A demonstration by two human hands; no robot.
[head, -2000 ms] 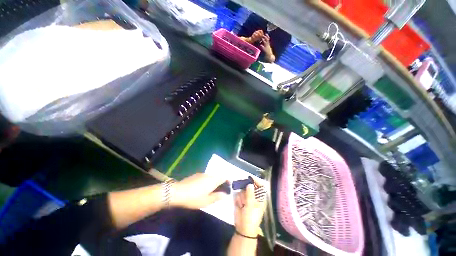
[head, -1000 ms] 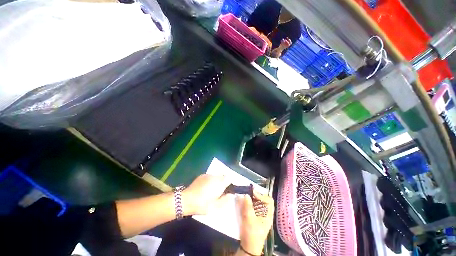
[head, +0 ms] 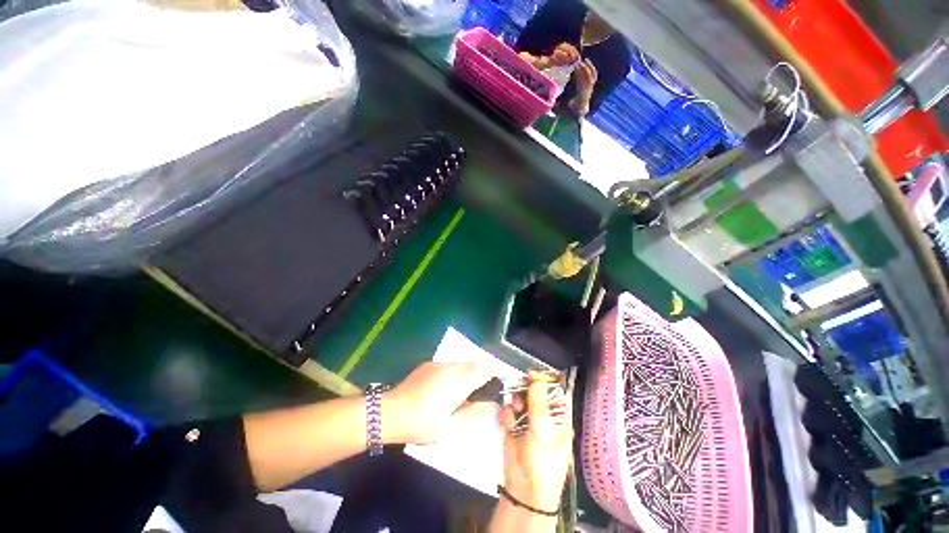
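Note:
My left hand, with a metal bracelet at the wrist, is closed around a dark black part, mostly hidden by the fingers. My right hand, with a thin dark band at the wrist, holds several metal pins in its fingers. Both hands are close together over a white paper sheet. A pink basket full of metal pins is right of my right hand. A black tray at the left holds a row of black parts with shiny ends.
Clear plastic with a white sheet lies at the far left. A bench press stands beyond the pink basket. Another pink basket and a person's hands are across the bench. A blue crate is low at left.
The dark part that showed between both hands is now mostly hidden at my left fingers. The pins in my right hand show more openly. The other person's hands have come together.

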